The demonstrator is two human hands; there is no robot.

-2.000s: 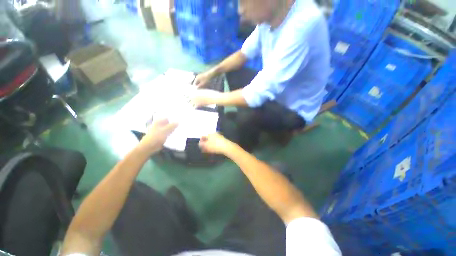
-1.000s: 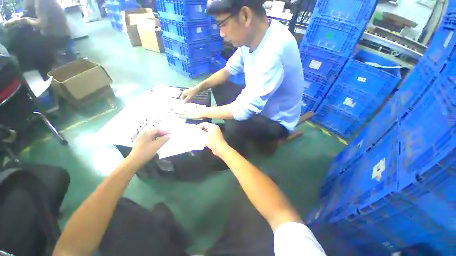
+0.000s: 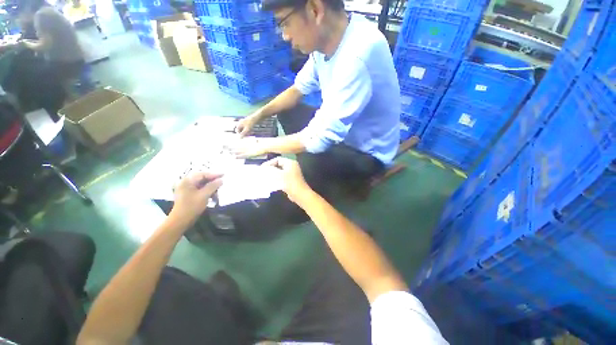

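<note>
A white paper piece (image 3: 246, 183) is held between my two hands above the near edge of the crate. My left hand (image 3: 196, 191) pinches its left end. My right hand (image 3: 288, 176) pinches its right end near the upper corner. A large white sheet (image 3: 159, 172) with small dark marks lies on a low black crate (image 3: 226, 222). The paper surface is washed out by glare, so single slips on it are hard to tell apart.
A person in a light blue shirt (image 3: 358, 81) sits across the crate, both hands on the papers. An open brown carton (image 3: 105, 121) is on the floor at the left. Blue crates (image 3: 500, 202) are stacked high at the right, more (image 3: 246, 50) behind. A dark chair (image 3: 44, 283) is at lower left.
The view has steadied and shifted, showing more of the background and the person's head. My hands have lifted the paper slightly, its right end now closer to the other person's hand.
</note>
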